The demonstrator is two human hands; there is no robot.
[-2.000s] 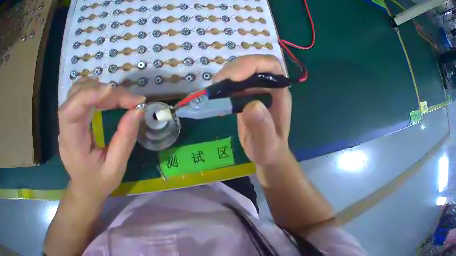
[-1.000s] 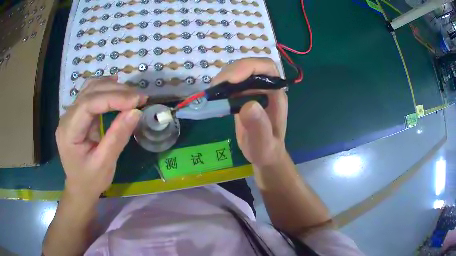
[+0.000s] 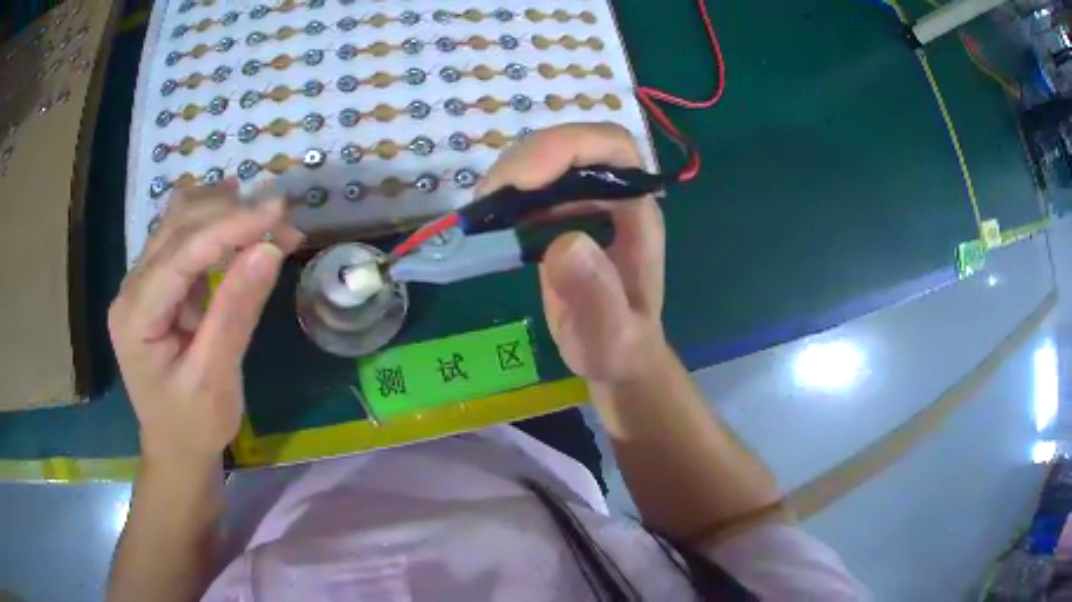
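My right hand (image 3: 588, 253) is shut on a test probe (image 3: 470, 249), with a grey body, black tape and a red wire. The probe's cream-white tip block (image 3: 363, 279) is over the round clear-grey fixture (image 3: 350, 327), near its dark centre hole. My left hand (image 3: 200, 312) is left of the fixture, slightly blurred, thumb and forefinger close together. Whether a small component is between them cannot be told. A green label (image 3: 453, 372) with black characters lies right of the fixture.
A white tray (image 3: 139, 176) with rows of tan spots and round silver parts lies beyond my hands. A brown cardboard board (image 3: 41, 271) is at the left. A red lead (image 3: 719, 59) curls across the green mat (image 3: 811, 200). Yellow tape (image 3: 317, 442) marks the near edge.
My left hand has moved left, away from the probe tip and fixture. The silver part seen earlier at its fingertips no longer shows clearly. My right hand keeps the probe at the fixture.
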